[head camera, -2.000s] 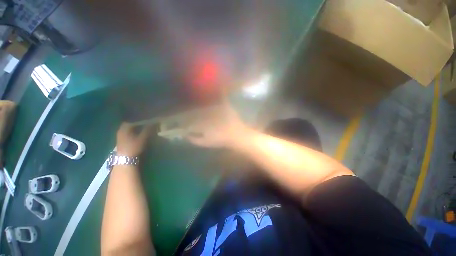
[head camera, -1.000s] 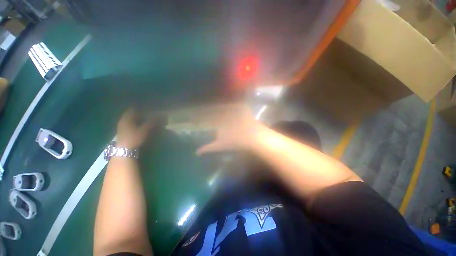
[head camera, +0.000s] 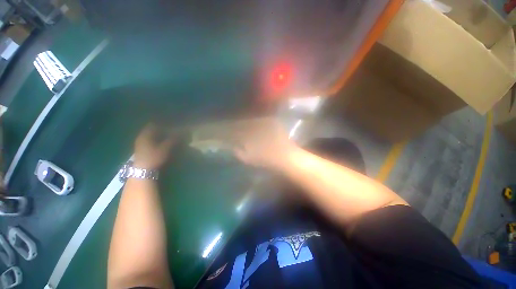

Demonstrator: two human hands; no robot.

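My left hand (head camera: pixel 153 148), with a metal watch at the wrist, is at the left end of a blurred cream fixture (head camera: pixel 212 138). My right hand (head camera: pixel 263 142) is at the fixture's right part, its fingers bent towards it. Both hands are blurred, and I cannot tell whether either holds anything. A dark, blurred machine part spans the view above the hands. A red light (head camera: pixel 280 77) glows on the machine above my right hand. A light grey plastic housing (head camera: pixel 54 177) lies on the green surface to the left.
Several more housings (head camera: pixel 22 242) lie at the lower left. A white slotted strip (head camera: pixel 51 71) is at the upper left. White guide lines (head camera: pixel 93 217) run along the green surface. The machine's orange edge (head camera: pixel 368 48) and an open cardboard carton (head camera: pixel 447 53) are at the right, above a grey floor with yellow lines.
My right hand's spread thumb has drawn in towards its fingers at the fixture. The housings on the left have shifted down and left in view. Since the oldest frame, the machine's orange edge has come into view.
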